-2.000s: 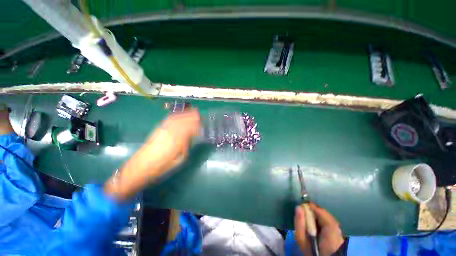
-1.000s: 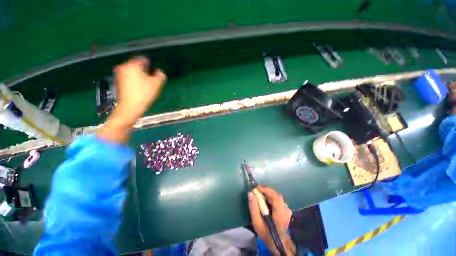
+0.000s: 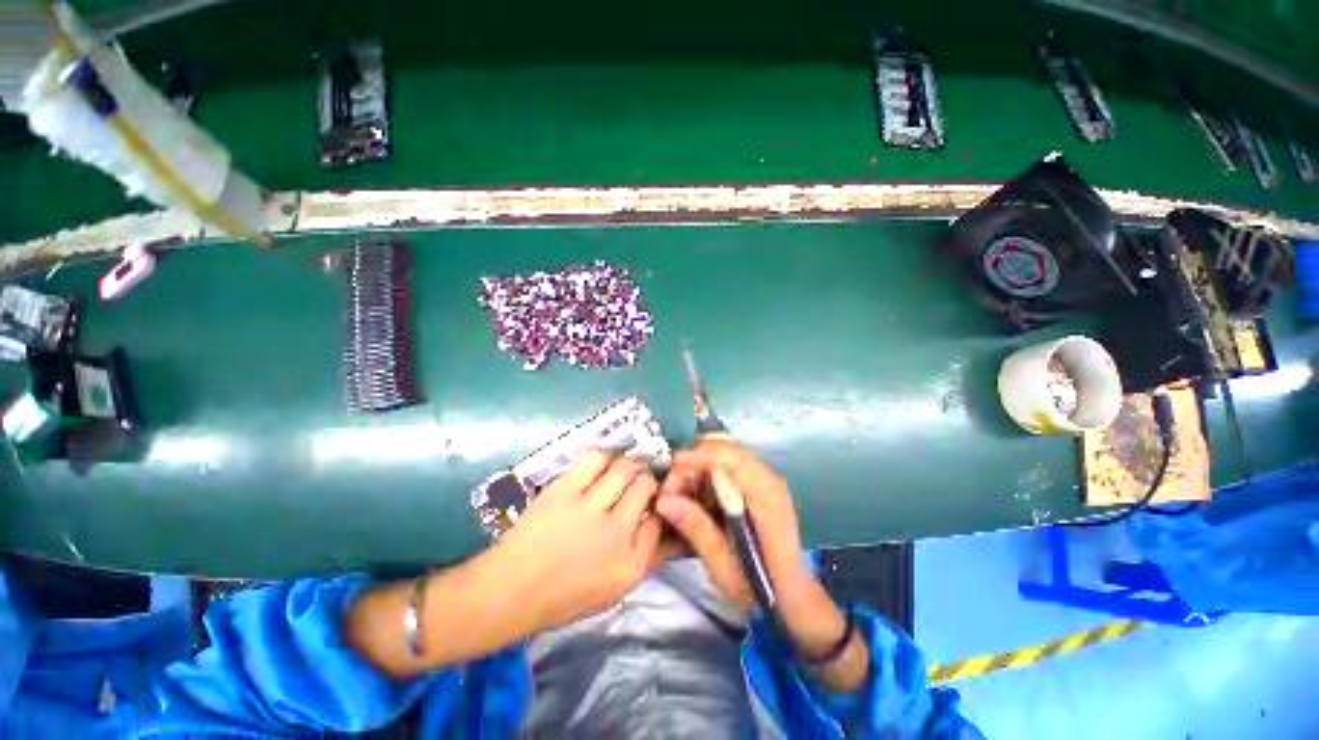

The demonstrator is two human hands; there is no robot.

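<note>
A silver-white circuit board with black patches [image 3: 576, 445] lies tilted at the bench's near edge in front of me. My left hand [image 3: 586, 523] is on its near side, fingers curled at the board; the fingertips are partly hidden. My right hand [image 3: 735, 509] holds the soldering iron [image 3: 728, 499], its metal tip pointing up and away, just right of the board and off it. The fingertips of both hands meet near the board's right end. A heap of tiny purple-pink and silver components [image 3: 572, 314] lies beyond the board. A ribbed dark column of small parts [image 3: 379, 325] is left of the heap.
A black fan [image 3: 1024, 260], a white cup [image 3: 1060, 385] and a tan block with a cord [image 3: 1146, 451] are at right. Several boards, one here [image 3: 907, 94], lie beyond the whitish rail [image 3: 608, 205]. A white pipe [image 3: 138, 127] and a pink ring [image 3: 127, 272] are at left.
My left hand has come back from the far green strip to the bench, where a board now lies under it. My right hand, still holding the iron, is now beside it. The view has shifted.
</note>
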